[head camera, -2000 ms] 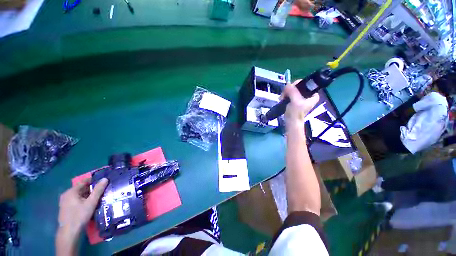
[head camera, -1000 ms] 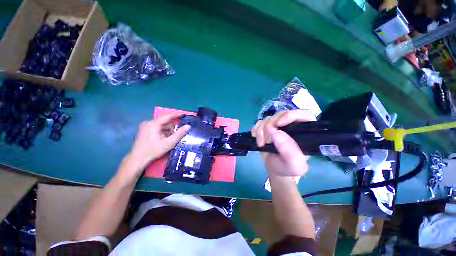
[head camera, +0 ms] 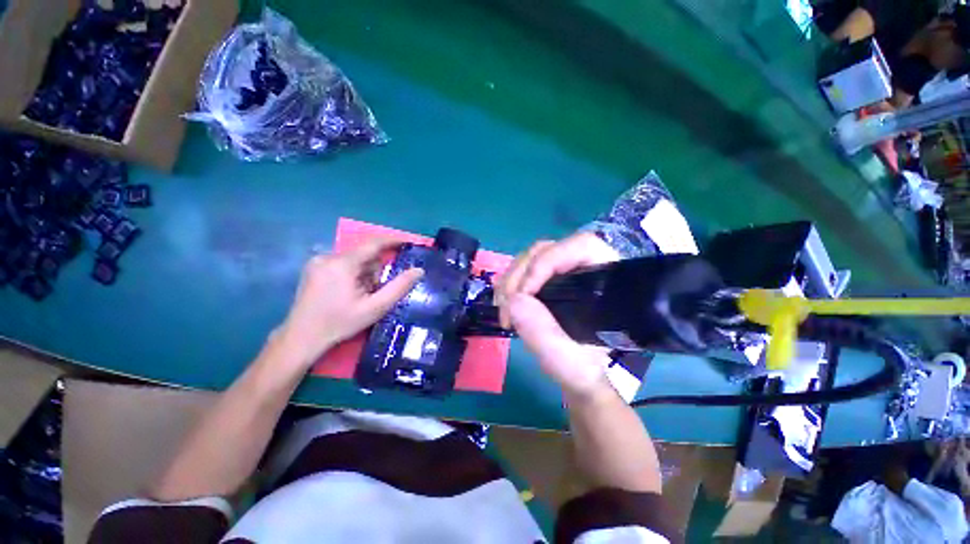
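Observation:
A black device housing (head camera: 420, 319) lies on the red foam mat (head camera: 484, 363), with a round knob-like part at its top edge. My left hand (head camera: 346, 298) is on the housing's left side, thumb and fingers gripping it. My right hand (head camera: 553, 308) is closed around the black electric screwdriver (head camera: 649, 303), which lies nearly level. The screwdriver's front end is at the housing's right side; its tip is hidden by my fingers. A yellow line (head camera: 883, 306) and a black cable run from its rear end.
An open carton of black parts (head camera: 160, 128) stands at upper left, a loose pile (head camera: 64, 218) below it. A clear bag (head camera: 282, 101) lies beside it. A labelled bag (head camera: 651, 218), the screw feeder (head camera: 817, 260) and a black tray (head camera: 761, 425) are at right. A person (head camera: 904, 510) is at lower right.
From the feeder, my right hand has brought the screwdriver left to the housing. Since the last frame, it has shifted slightly further left. My left hand stays on the housing. The view has turned left.

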